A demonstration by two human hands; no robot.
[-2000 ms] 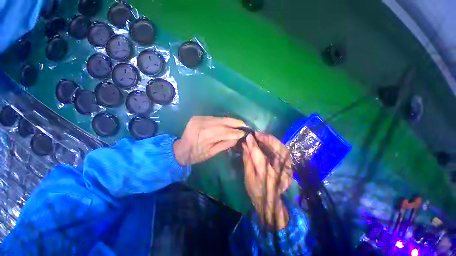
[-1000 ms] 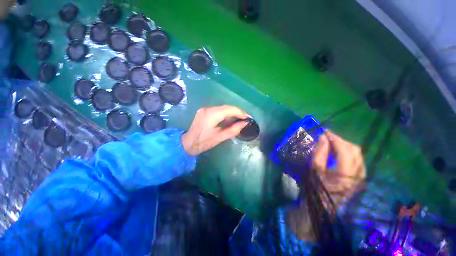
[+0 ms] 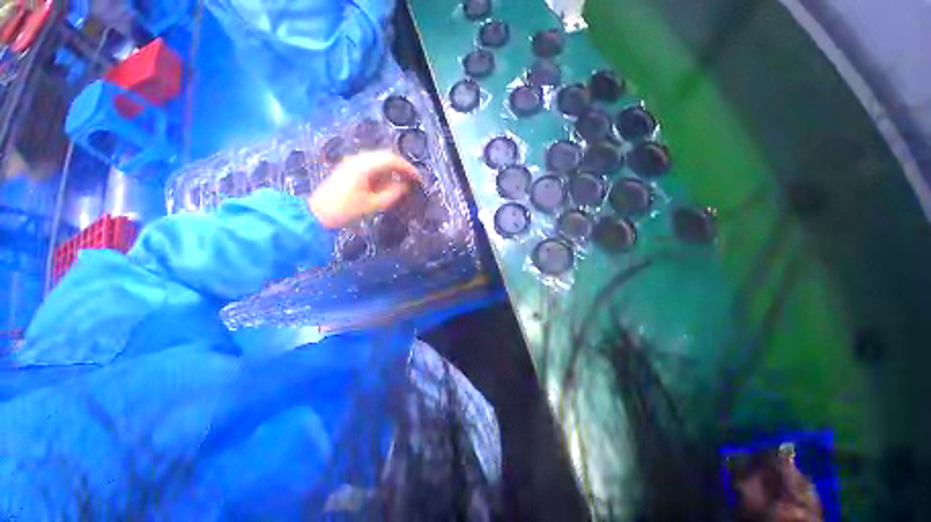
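Note:
My left hand (image 3: 365, 190) is over the clear blister tray (image 3: 245, 309) at the bench edge, fingers curled down among its pockets. Whether it holds a housing is hidden by the fingers and blur. Black round housings sit in several pockets, one near the tray's corner (image 3: 399, 110). My right hand (image 3: 778, 491) is at the blue parts bin (image 3: 829, 474) at the lower right, cut off by the bottom edge and blurred; what its fingers hold cannot be told. Many black housings (image 3: 552, 256) with clear film lie on the green bench.
The green bench (image 3: 653, 296) has a brighter green strip along its far side. Another person's blue sleeve (image 3: 327, 41) is beyond the tray. A blue stool (image 3: 112, 127), a red box (image 3: 146, 76) and a red crate (image 3: 92, 245) stand at the left.
The view has turned left. My left hand has moved from above the bench, where it held a housing, to the blister tray. My right hand is still at the blue bin.

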